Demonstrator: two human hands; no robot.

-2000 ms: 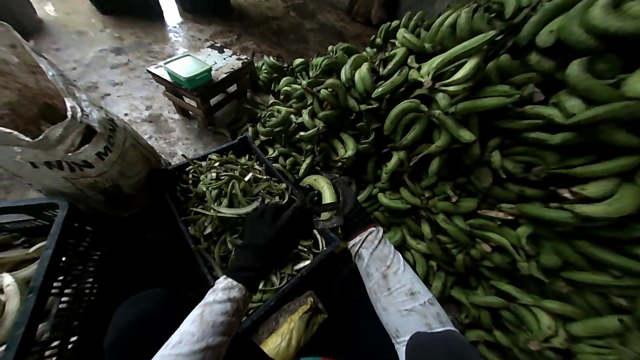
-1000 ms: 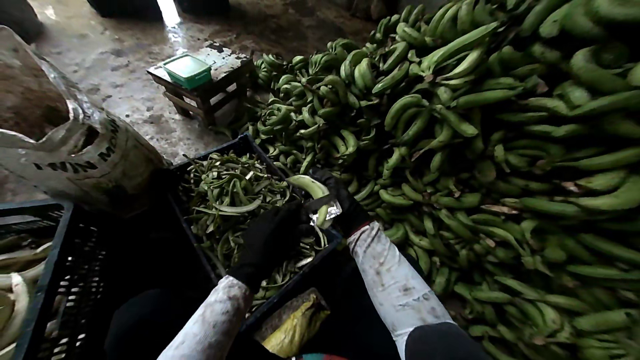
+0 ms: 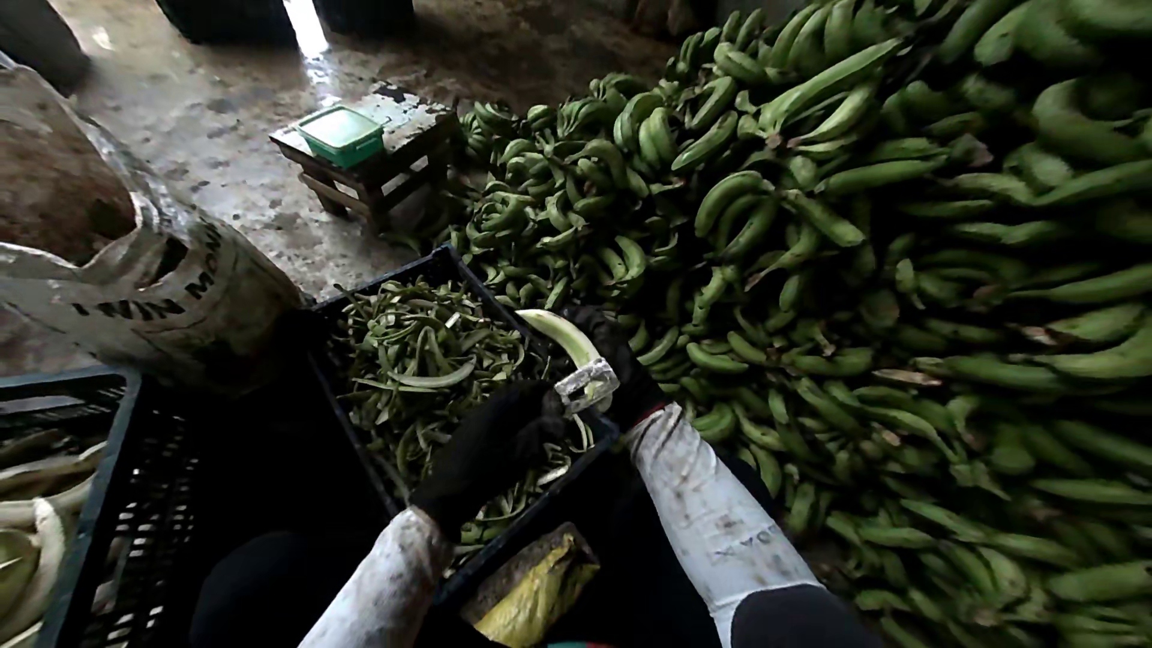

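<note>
A partly peeled green plantain (image 3: pixel 560 333) lies over the near right edge of a dark plastic crate (image 3: pixel 355 441) full of green peel strips (image 3: pixel 432 360). My right hand (image 3: pixel 612 355), in a dark glove, is at the plantain's right side and holds a pale flat peeling tool (image 3: pixel 587 385) against it. My left hand (image 3: pixel 495 441), also dark-gloved, has its fingertips at the tool and the plantain's lower end; its exact grip is hard to see in the dark.
Green plantains (image 3: pixel 810 351) are heaped across the right side. At the left stand a printed woven sack (image 3: pixel 198 306) and a crate (image 3: pixel 121 450) of peeled plantains (image 3: pixel 45 540). A small wooden stool (image 3: pixel 409 121) bears a green lidded box (image 3: pixel 340 135). Yellow crumpled plastic (image 3: pixel 540 594) lies near me.
The plantain in my hands has changed its tilt, and its pale peeled side now shows more than two seconds ago. The pale tool, hardly visible then, shows plainly across its lower part.
</note>
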